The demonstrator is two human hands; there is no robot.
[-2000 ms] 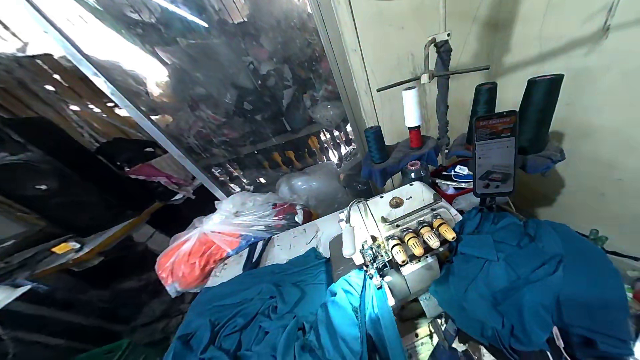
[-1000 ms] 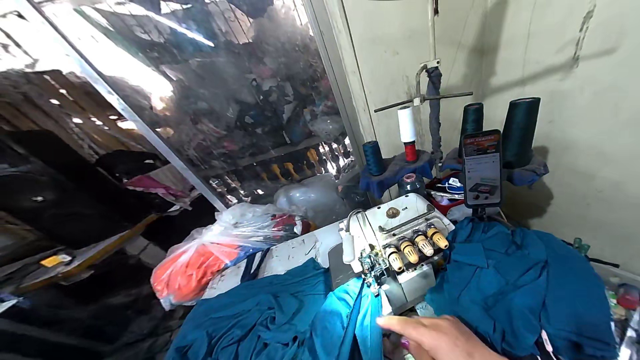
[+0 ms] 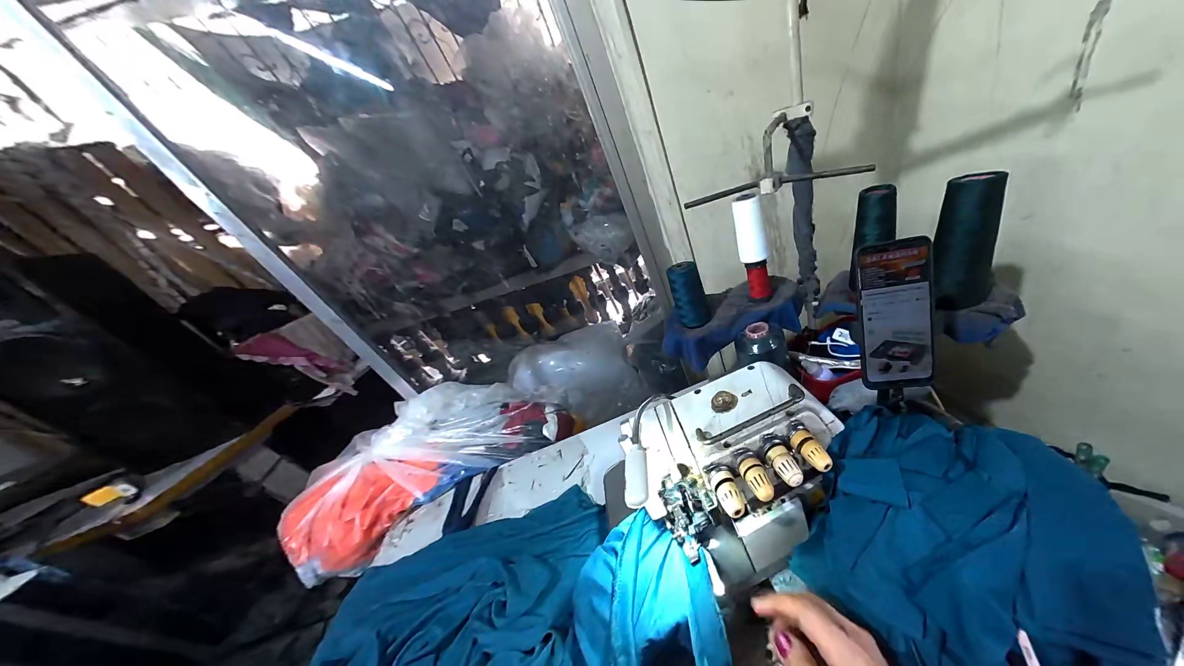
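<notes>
A white overlock sewing machine with several cream tension dials stands on a worn white table. Teal fabric lies under its needle area, brightly lit, and spreads to the left. My right hand is at the bottom edge, just below and right of the machine's front cover, with fingers bent. Something small and pink shows at its fingers. Whether it holds anything is unclear. More teal fabric is heaped right of the machine. My left hand is out of the frame.
A phone with a lit screen stands upright behind the right heap. Thread cones and a white spool are on the thread stand. A clear plastic bag with orange cloth lies on the table's left, near a glass panel.
My right hand, not in view two seconds ago, came in beside the machine's front and now sits a little lower, by the fabric's right edge. The fabric has stayed under the machine.
</notes>
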